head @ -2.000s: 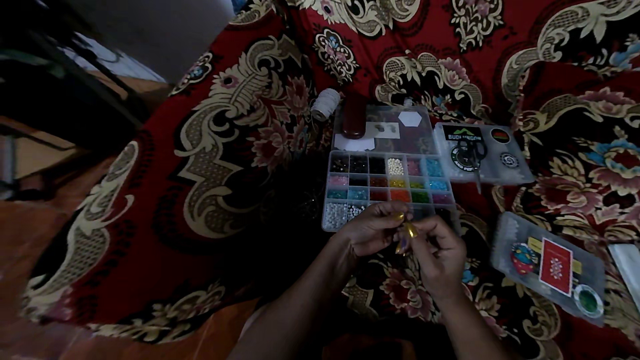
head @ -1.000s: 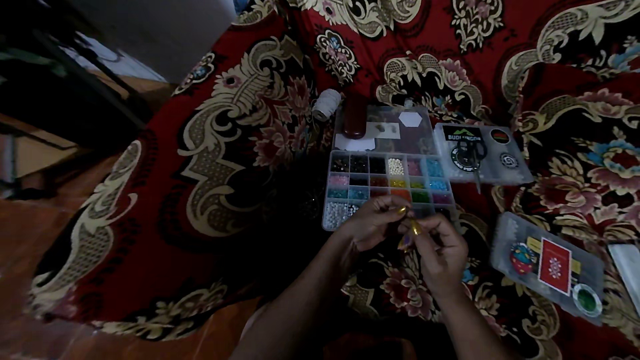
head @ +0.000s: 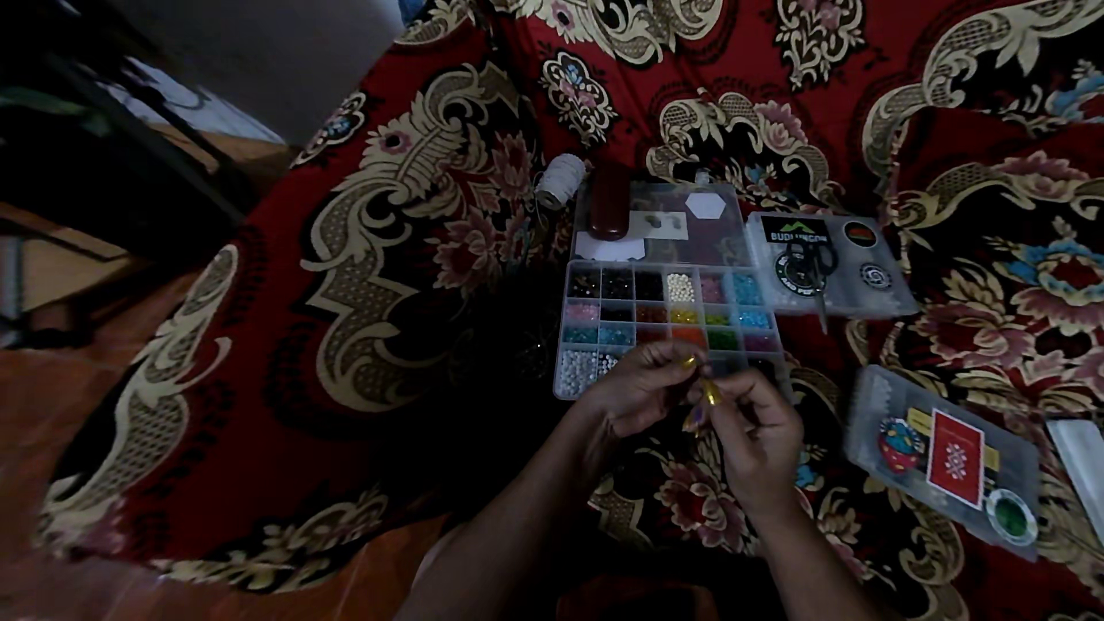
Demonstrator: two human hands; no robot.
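My left hand [head: 642, 388] and my right hand [head: 755, 431] meet over the near edge of an open plastic bead organizer [head: 562, 336], their fingertips pinched close together. Gold-coloured nails show on both. A small purplish piece [head: 695, 420] shows between the fingertips; its kind is too small and dark to tell. The organizer's compartments hold beads sorted by colour, with white beads [head: 576, 366] at the near left and orange beads [head: 687, 335] just beyond my fingers. My hands hide part of its near rows.
On the organizer's lid lie a dark red case [head: 610, 203] and white cards [head: 705, 205]. A spool of white cord [head: 561, 179] is at its left. Scissors [head: 818, 267] lie on a closed plastic box [head: 897, 293]; another box [head: 871, 431] is at right. Patterned red fabric [head: 285, 414] lies beneath.
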